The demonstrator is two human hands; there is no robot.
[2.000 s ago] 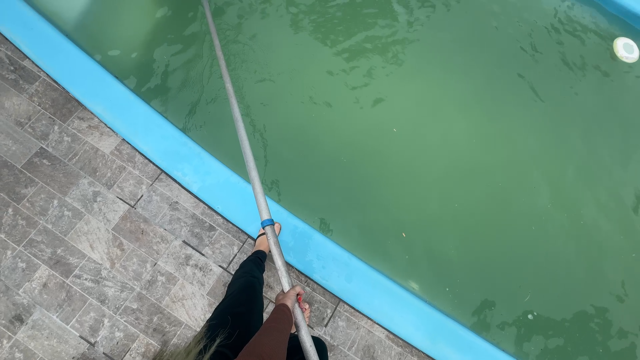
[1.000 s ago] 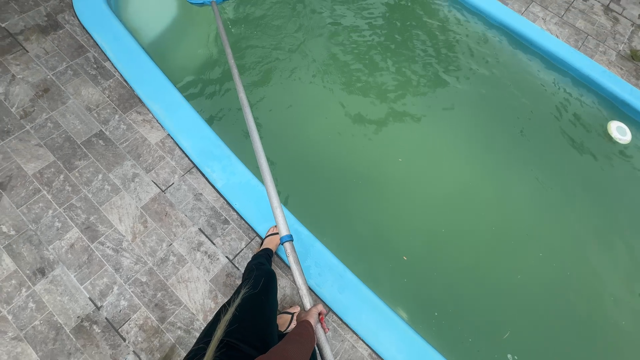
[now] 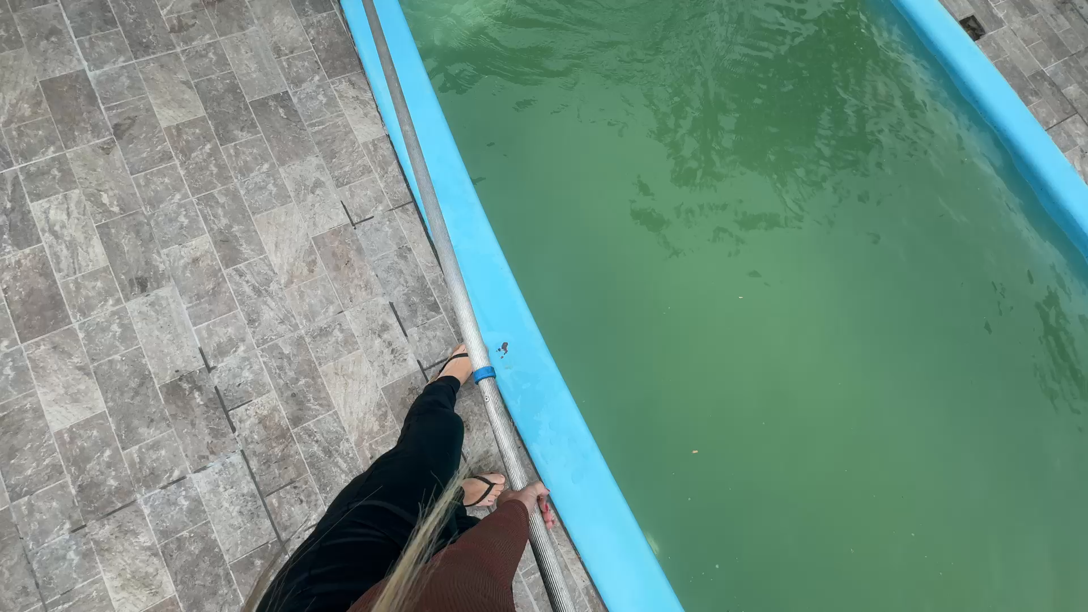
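My right hand (image 3: pixel 531 500), at the end of a brown sleeve (image 3: pixel 476 557), is closed around a long grey metal pole (image 3: pixel 442 242). The pole has a blue collar (image 3: pixel 484 374) above the hand and passes over the light blue pool edge (image 3: pixel 544 387). Both of its ends are outside the view. Green, cloudy water (image 3: pixel 722 357) fills the pool to the right. My left hand is not visible.
Grey stone-look paving (image 3: pixel 187 255) covers the left side. My feet in black flip-flops (image 3: pixel 455 364) stand close to the pool edge, beside the pole. The opposite pool rim (image 3: pixel 994 110) crosses the upper right, with more paving beyond it.
The view has shifted toward the left paving. The pole has moved from over the water to along the pool edge. A blue head seen at its far end one second ago is out of view.
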